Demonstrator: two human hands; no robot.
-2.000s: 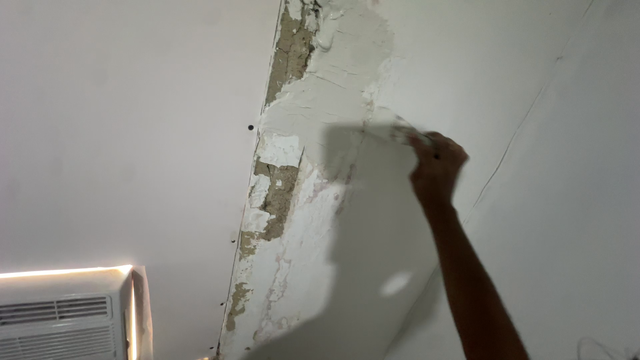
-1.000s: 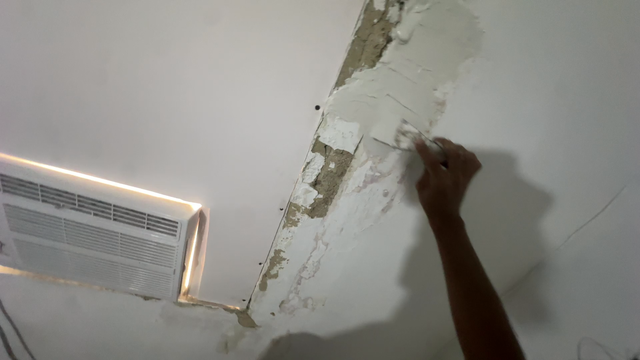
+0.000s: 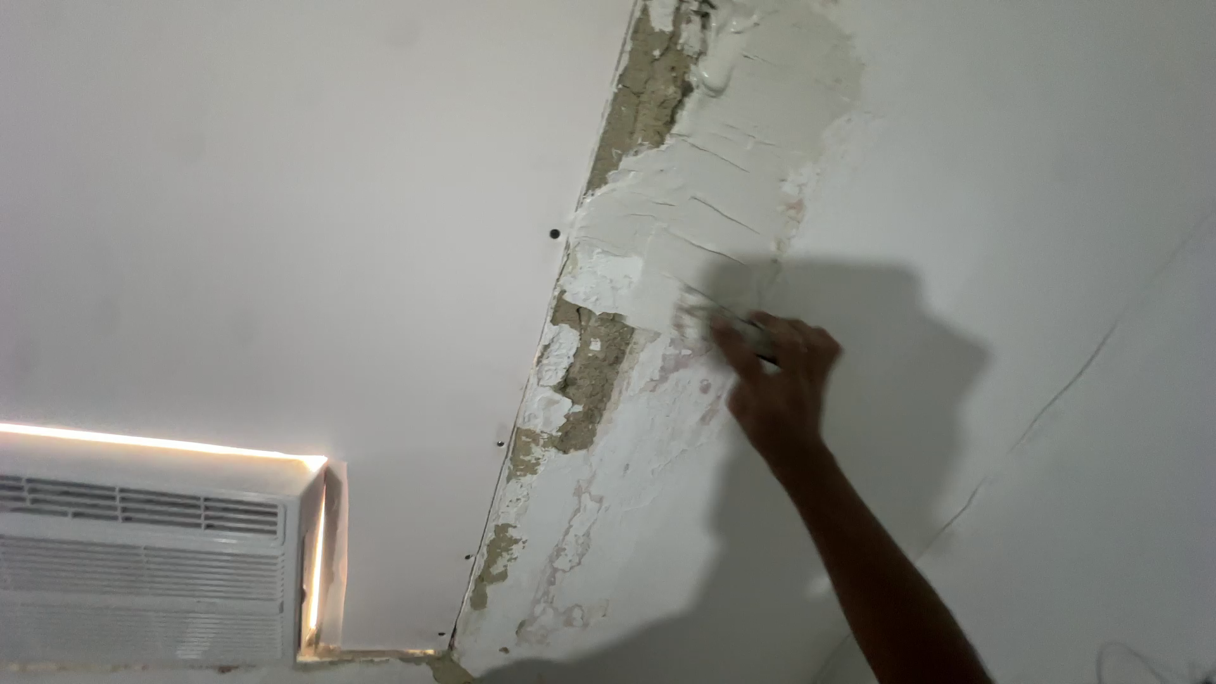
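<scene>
My right hand (image 3: pixel 784 375) reaches up from the lower right, its fingers closed around the handle of a putty knife (image 3: pixel 703 313). The blade is blurred and lies against the wall at the lower edge of a patch of fresh, damp filler (image 3: pixel 731 190). Ridges run across that filler. Left of the hand, bare grey-brown masonry (image 3: pixel 598 370) shows through broken white plaster. Another bare strip (image 3: pixel 646 90) is higher up along the joint. My left hand is out of the picture.
A white air conditioner (image 3: pixel 142 570) sits at the lower left, with light coming through the gap around it. Left of the joint is a smooth white panel (image 3: pixel 380 237) with dark screw holes. A thin crack (image 3: pixel 1035 418) runs down the wall at right. My shadow falls around the arm.
The view has swung about between frames. Against the wall, my right hand with the putty knife has stayed near the lower part of the filler since one second ago.
</scene>
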